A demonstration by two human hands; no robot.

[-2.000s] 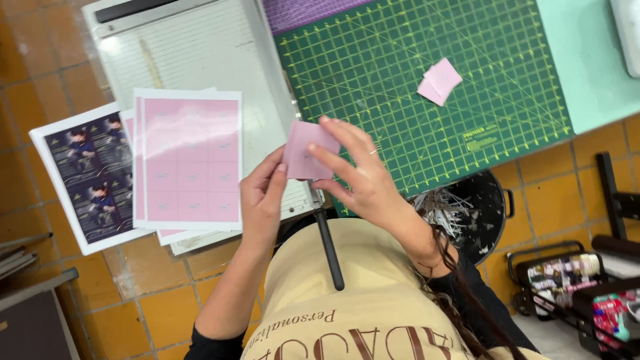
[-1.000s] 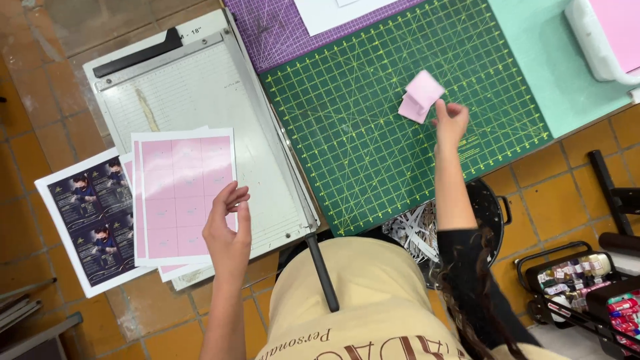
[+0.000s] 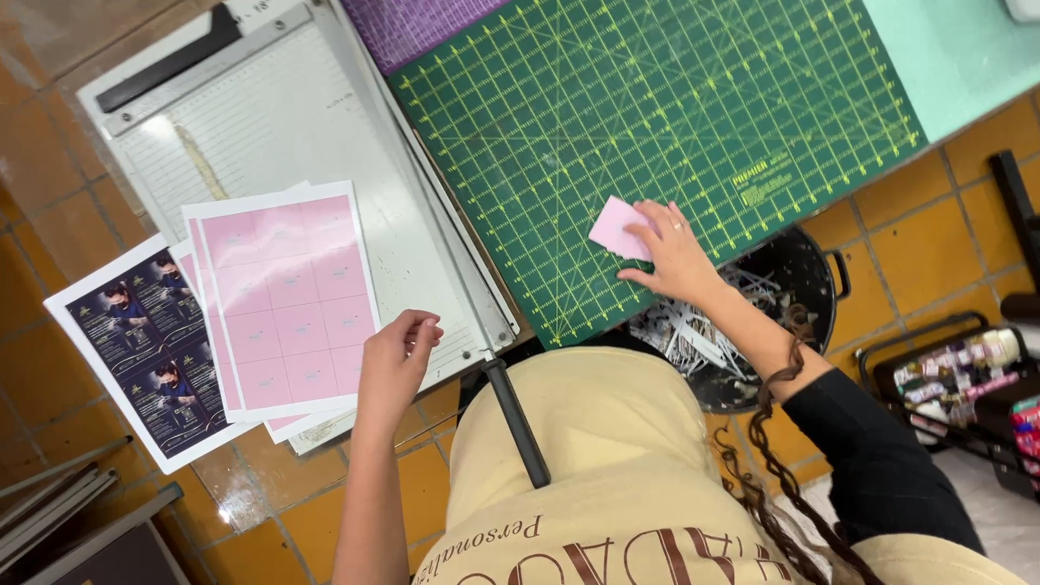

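My right hand (image 3: 670, 252) is over the near part of the green cutting mat (image 3: 650, 122), thumb and fingers on a small stack of pink cards (image 3: 615, 226). Near the guillotine paper trimmer (image 3: 325, 146), my left hand (image 3: 400, 357) hovers with curled fingers and nothing seen in it. Just left of that hand, printed sheets of pink cards (image 3: 284, 301) lie on the trimmer's white bed. A dark printed sheet (image 3: 154, 357) pokes out from under them. The trimmer's black handle (image 3: 517, 422) points toward my apron.
A black bin (image 3: 812, 268) with shredded paper strips (image 3: 691, 333) stands below the mat's near edge. A purple mat (image 3: 422, 28) lies beyond, and a pale green surface (image 3: 959, 65) adjoins at right. A black rack with bottles (image 3: 959, 374) stands at lower right.
Both hands held pink cards together two seconds ago, then parted. The right hand reached the cards farther up the mat; now the cards are nearer, under its fingers. The left hand stays by the trimmer.
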